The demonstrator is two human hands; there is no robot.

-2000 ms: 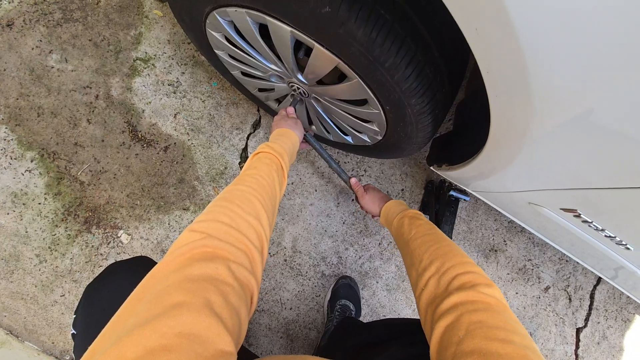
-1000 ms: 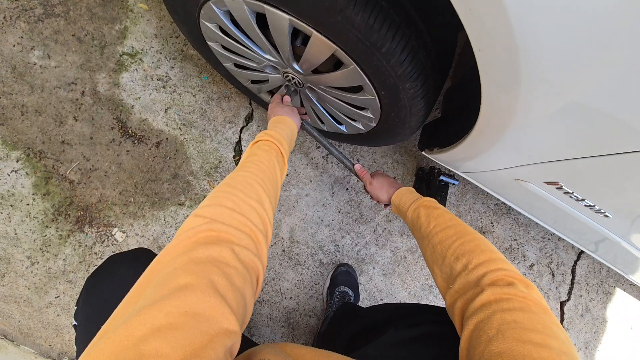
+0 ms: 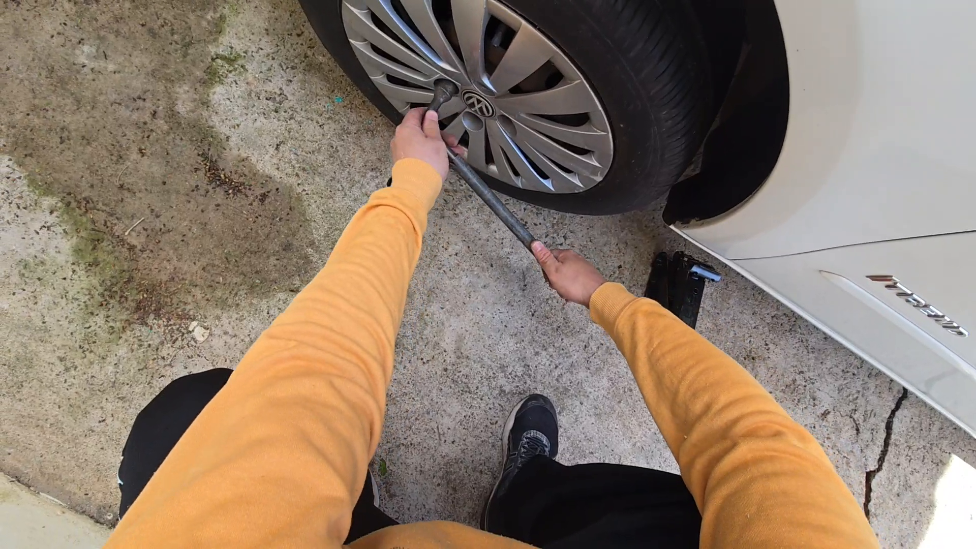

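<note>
A long dark metal lug wrench [image 3: 492, 200] runs from the silver multi-spoke wheel cover [image 3: 534, 103] down to the right. Its socket end meets the wheel just left of the Volkswagen centre badge [image 3: 478, 104]. My left hand [image 3: 422, 143] is closed around the wrench close to that socket end, with part of its fingers hidden beneath. Farther down, my right hand [image 3: 566, 272] grips the other end of the bar, the thumb lying on top. The black tyre [image 3: 633, 99] surrounds the wheel cover.
A black car jack [image 3: 679, 286] stands by the lower edge of the white car body [image 3: 862, 152], right of my right hand. Cracked, stained concrete [image 3: 457, 328] lies below. My shoe [image 3: 530, 435] is on the ground between my arms.
The wrench's socket end and my left hand have moved from below the centre badge to its left side. Both hands stay on the wrench.
</note>
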